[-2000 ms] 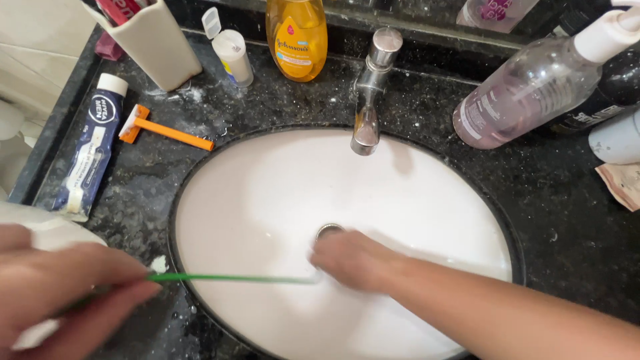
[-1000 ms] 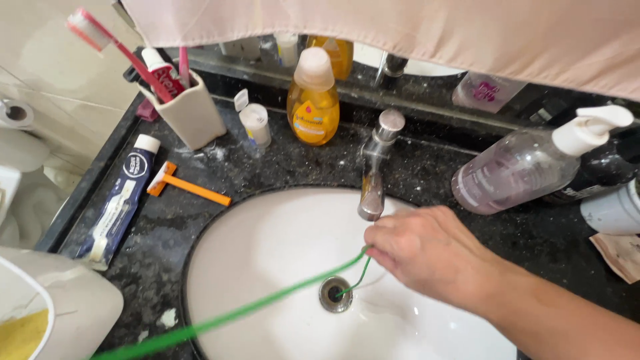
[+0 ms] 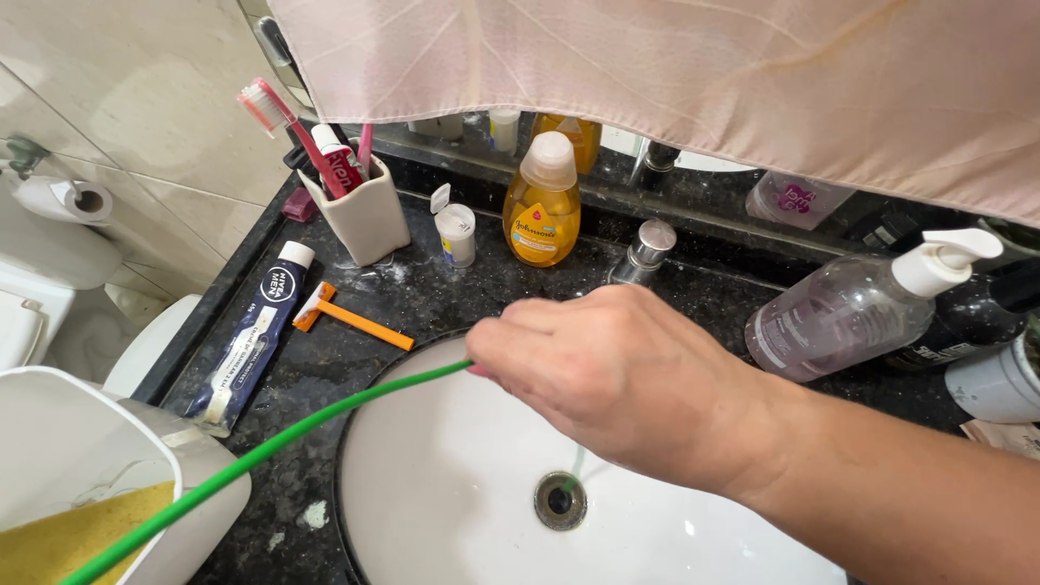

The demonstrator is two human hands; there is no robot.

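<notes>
My right hand (image 3: pixel 601 382) is closed around a thin green flexible cable or cord (image 3: pixel 276 443) above the white oval sink basin (image 3: pixel 422 487). From my fingers the cord runs down and left out of the bottom corner of the view. Below my hand, a blurred green length reaches the metal-rimmed drain (image 3: pixel 561 501); how deep it goes is hidden. Behind my knuckles stands the chrome faucet (image 3: pixel 646 250), its spout covered by my hand. My left hand is out of view.
On the black stone counter (image 3: pixel 301 471) lie an orange razor (image 3: pixel 366 325) and a shaving cream tube (image 3: pixel 256 333). Behind stand a toothbrush holder (image 3: pixel 366 219), a small white container (image 3: pixel 455 236) and a yellow bottle (image 3: pixel 543 207). A pump bottle (image 3: pixel 837 317) leans right; a white bin (image 3: pixel 203 479) is left.
My right hand has risen from the drain, with the green cord in its fingers. My left hand, seen at the lower left two seconds ago, has left the view. The view has shifted upward.
</notes>
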